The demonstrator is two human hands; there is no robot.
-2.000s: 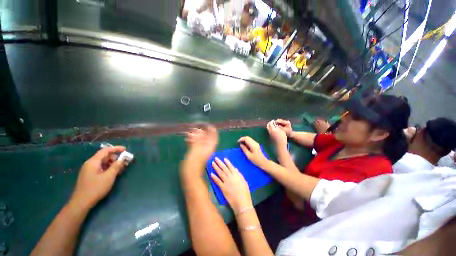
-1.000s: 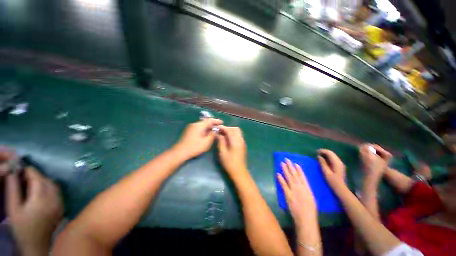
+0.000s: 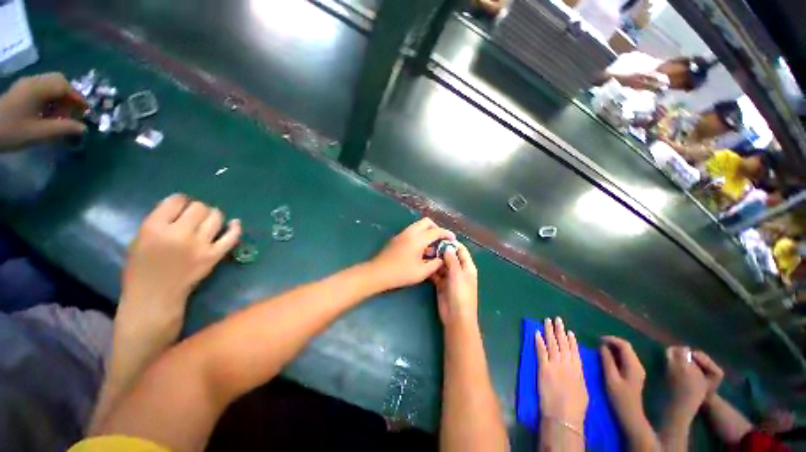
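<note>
My left hand point(image 3: 408, 256) and my right hand point(image 3: 458, 281) meet over the green bench point(image 3: 345, 309), close to the belt-side edge. Their fingertips hold one small part point(image 3: 446, 249), likely a watch case, with silver and dark areas. The fingers hide most of it. A few clear small parts point(image 3: 281, 223) lie loose on the bench to the left of my left hand.
A neighbour's hand point(image 3: 177, 240) rests at left. Another hand point(image 3: 40, 110) touches a pile of silver and clear parts point(image 3: 110, 104). A green post point(image 3: 376, 88) stands ahead. Two small frames point(image 3: 547, 232) lie on the belt. Other people's hands and a blue mat point(image 3: 528, 380) are at right.
Two seconds ago my hands were apart, the left with a whitish silver part. They came together and still hold a part. The view has swung left, showing the pile and neighbours' hands.
</note>
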